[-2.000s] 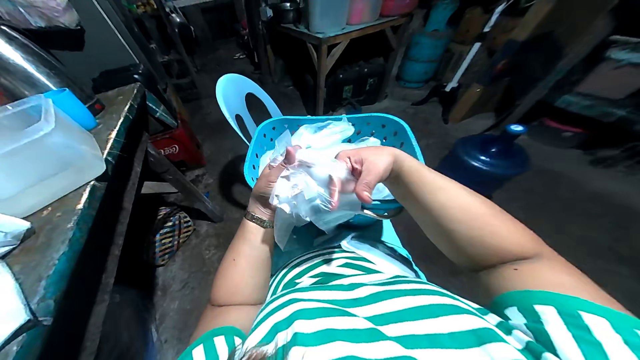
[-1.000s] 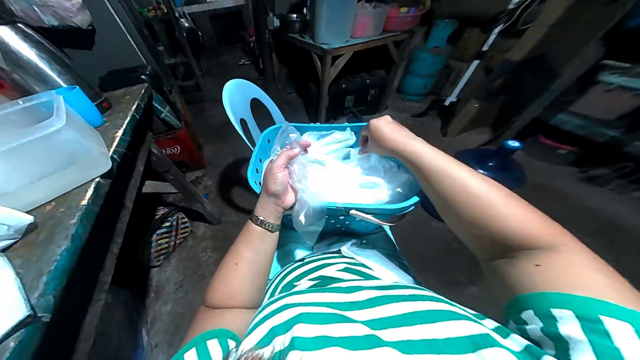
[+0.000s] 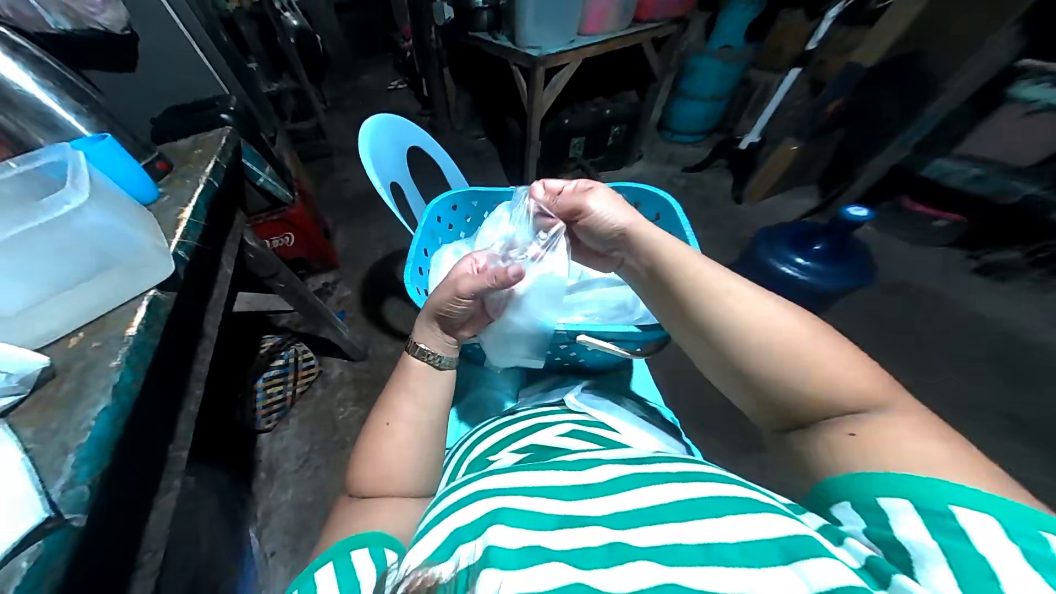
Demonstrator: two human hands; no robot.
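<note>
A clear plastic bag (image 3: 528, 318) with whitish contents hangs between my hands above a teal perforated plastic basket (image 3: 676, 216). My left hand (image 3: 472, 295), a metal-banded watch on its wrist, grips the bag's side between thumb and fingers. At the bag's gathered top, my right hand (image 3: 582, 216) pinches the plastic with bent fingers. More whitish plastic bags (image 3: 606, 299) lie in the basket behind and to the right of the held bag. The basket's pale handle (image 3: 606, 346) shows at its near side. What the bags contain cannot be made out.
A light blue plastic chair (image 3: 384, 157) stands behind the basket. To the left, a worn table (image 3: 144, 330) bears a translucent container (image 3: 74, 247) and a blue cup (image 3: 120, 169). A dark blue water jug (image 3: 813, 256) stands on the floor at right, and a wooden table (image 3: 536, 62) farther back.
A second ago my right hand was down at the basket's far right side; now it is at the top of a bag, raised with my left hand over the basket's near-left part.
</note>
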